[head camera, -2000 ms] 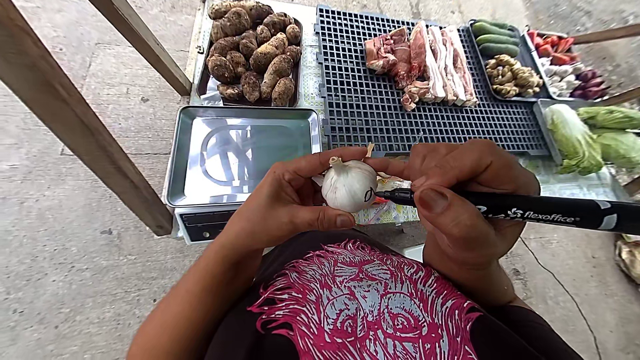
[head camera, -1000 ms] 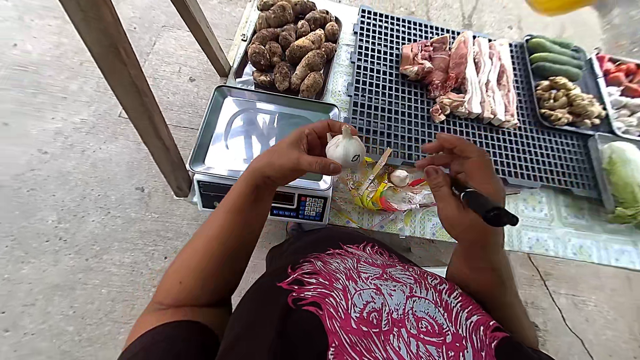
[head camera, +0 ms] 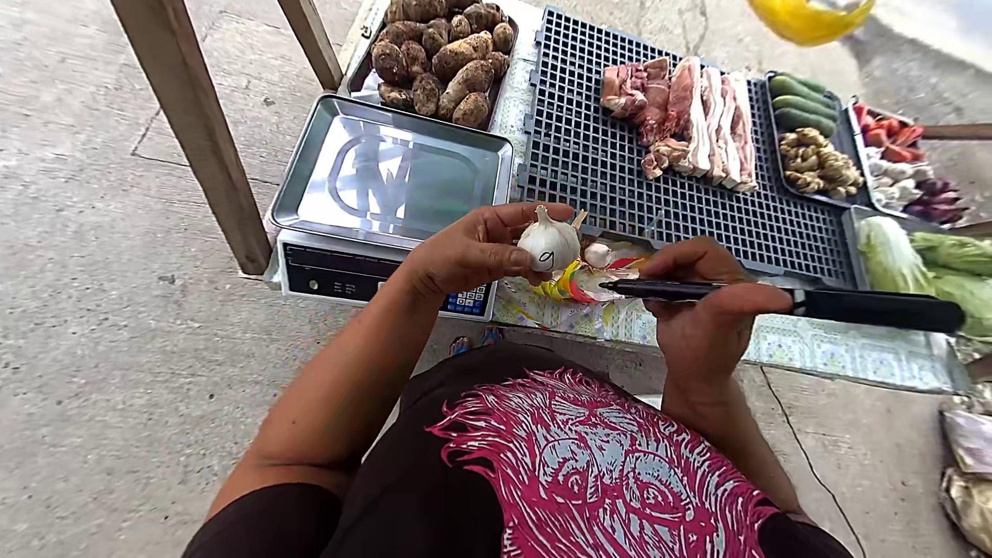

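Note:
My left hand (head camera: 484,252) grips a white garlic bulb (head camera: 552,239) that bears a small black ink mark on its side. In my right hand (head camera: 701,310) lies a black marker pen (head camera: 775,301), its exposed tip pointing left at the bulb but apart from it. Beyond and between the hands, another garlic bulb (head camera: 597,255) rests by a colourful plastic bag (head camera: 577,285) on the table's near edge. Left of them stands a digital scale (head camera: 341,271) with a steel pan (head camera: 391,174).
Brown root crops (head camera: 442,66) fill a tray behind the scale. A black plastic grid (head camera: 581,116) carries raw pork (head camera: 682,116). At right are cucumbers (head camera: 802,105), ginger (head camera: 818,163), a tray with tomatoes (head camera: 891,138), garlic and onions, and leafy cabbage (head camera: 891,256). A wooden post (head camera: 190,116) stands left.
The marker tip was against the garlic two seconds ago and is now apart from it. Since one second ago, the marker has swung round to point left. My left hand still holds the bulb.

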